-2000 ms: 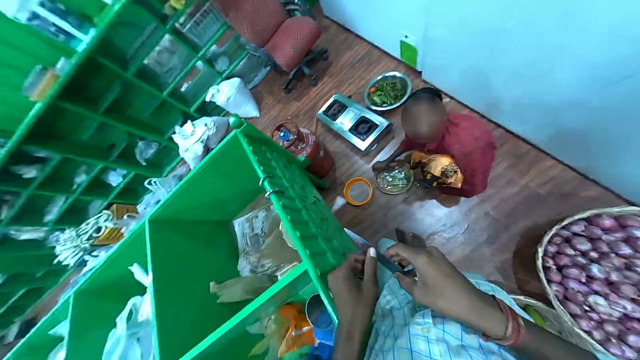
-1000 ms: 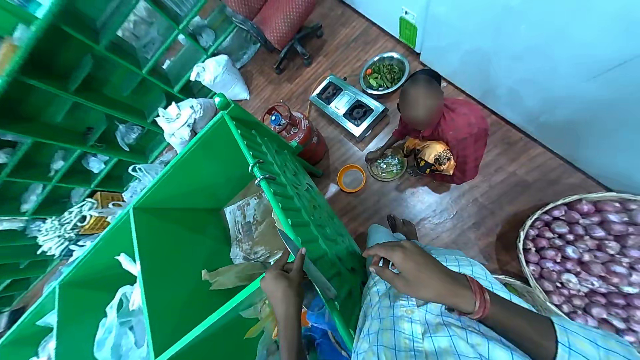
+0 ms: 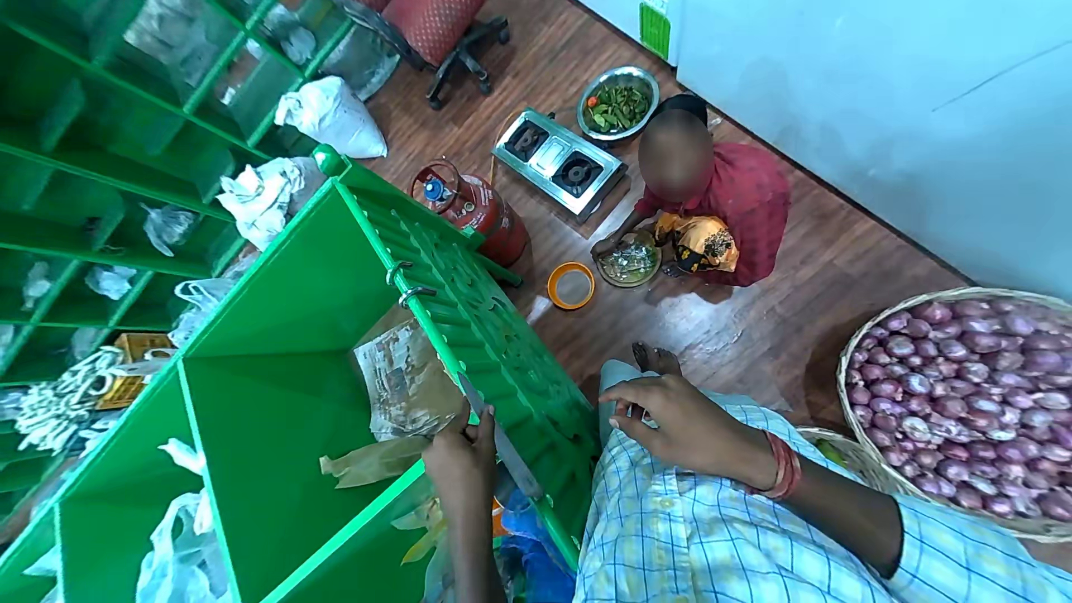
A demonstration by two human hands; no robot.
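My left hand (image 3: 461, 448) is at the edge of a green metal shelf unit (image 3: 276, 301), its thumb and fingers closed around a long, flat metal blade (image 3: 515, 461) that lies along that edge. Part of the blade is hidden behind the fingers. Over my lap, my right hand (image 3: 662, 419) is loosely curled with the fingers apart and nothing in it. Inside the compartment beside my left hand are a printed paper (image 3: 402, 381) and a brownish plastic sheet (image 3: 377, 461). A blue plastic bag (image 3: 532, 544) sits in the compartment below.
A person in a red shirt (image 3: 754, 209) sits on the floor, one hand at a plate (image 3: 630, 275). Near them are a two-burner gas stove (image 3: 557, 159), a bowl of green vegetables (image 3: 618, 105), an orange-rimmed sieve (image 3: 571, 286) and a red gas cylinder (image 3: 494, 218). Right stands a basket of onions (image 3: 963, 410).
Two seconds ago both my hands were together at the blade. My right hand has come off it and moved away to the right; my left hand is now at the shelf edge with the blade.
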